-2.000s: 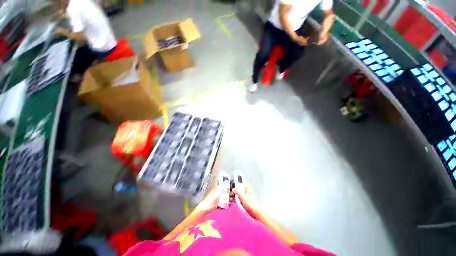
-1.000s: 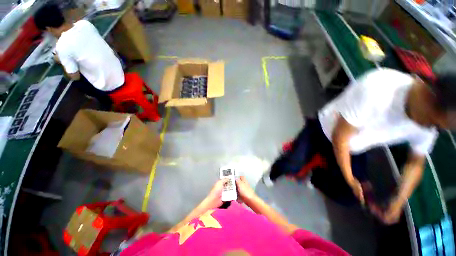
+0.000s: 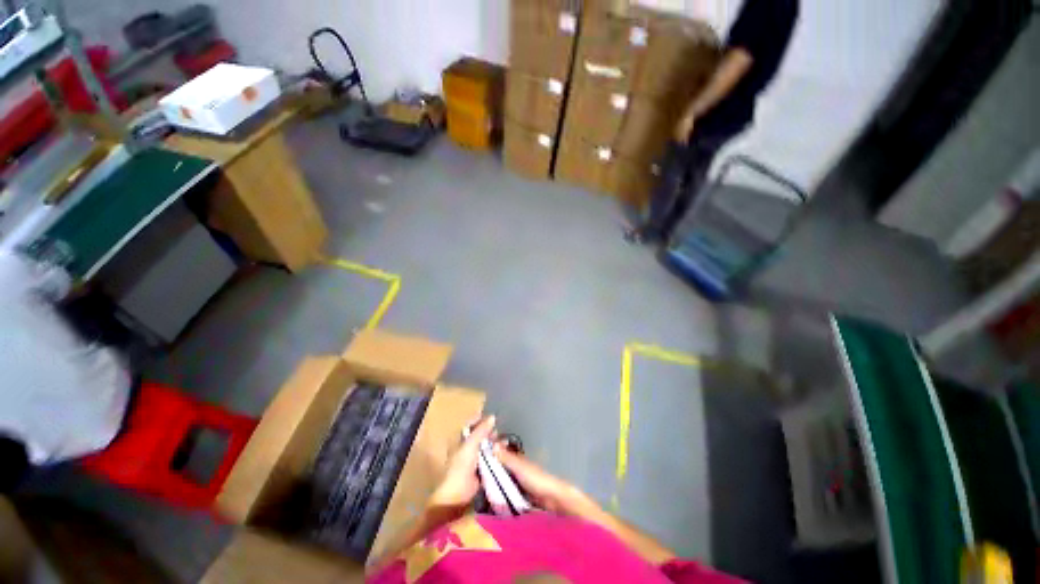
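Observation:
Slim white and dark items (image 3: 500, 479) are held side by side in front of my pink shirt, at the lower middle. My left hand (image 3: 465, 462) grips them from the left. My right hand (image 3: 534, 477) grips them from the right. Their faces and any buttons cannot be made out. An open carton (image 3: 274, 439) stands on the floor just left of my hands. Rows of dark and grey packed items (image 3: 367, 462) lie inside it.
A person sits at the left by a red stool (image 3: 171, 443). Another person stands at the back near a blue trolley (image 3: 713, 257) and stacked cartons (image 3: 593, 86). Yellow lines (image 3: 625, 411) mark the floor. Green belts (image 3: 901, 456) run at the right and left.
The view has moved forward along the aisle. The open carton is now close at my left. The seated person at the right has left the view. The held items have tilted and show their edges.

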